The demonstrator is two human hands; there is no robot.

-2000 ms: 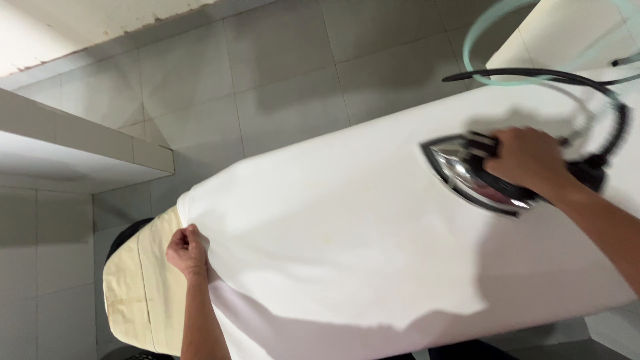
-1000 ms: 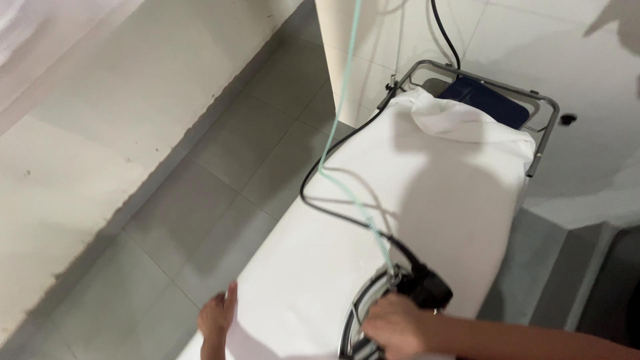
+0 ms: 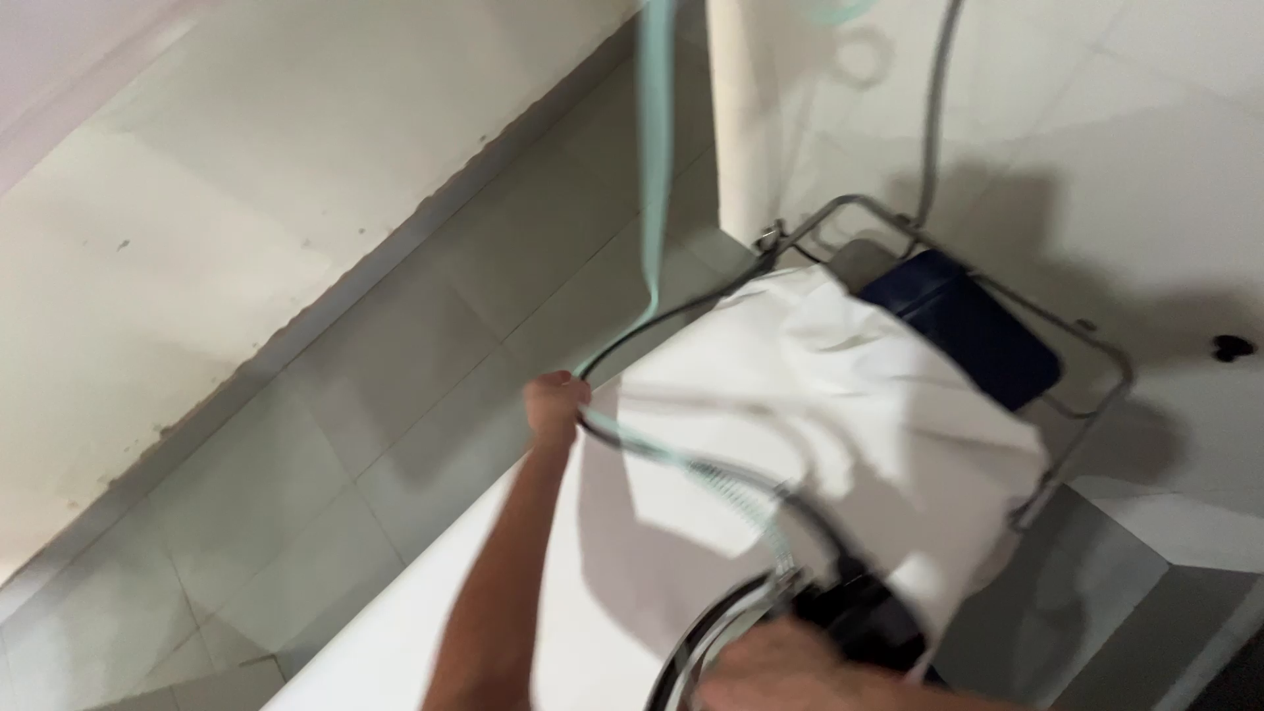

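My right hand is closed on the handle of a steam iron at the bottom edge, partly cut off and blurred. Beneath it, white cloth covers an ironing board and bunches in folds at the far end. My left hand grips the black power cord and the pale green hose at the board's left edge. From there both run across the cloth to the back of the iron.
A metal frame with a dark blue object on it forms the board's far end, close to a tiled wall. On the left, a pale ledge borders the grey tiled floor. A grey step lies at right.
The view has swung toward the board's far end. My left hand, empty beside the board one second ago, has moved forward and taken hold of the cord and hose. My right hand stays on the iron.
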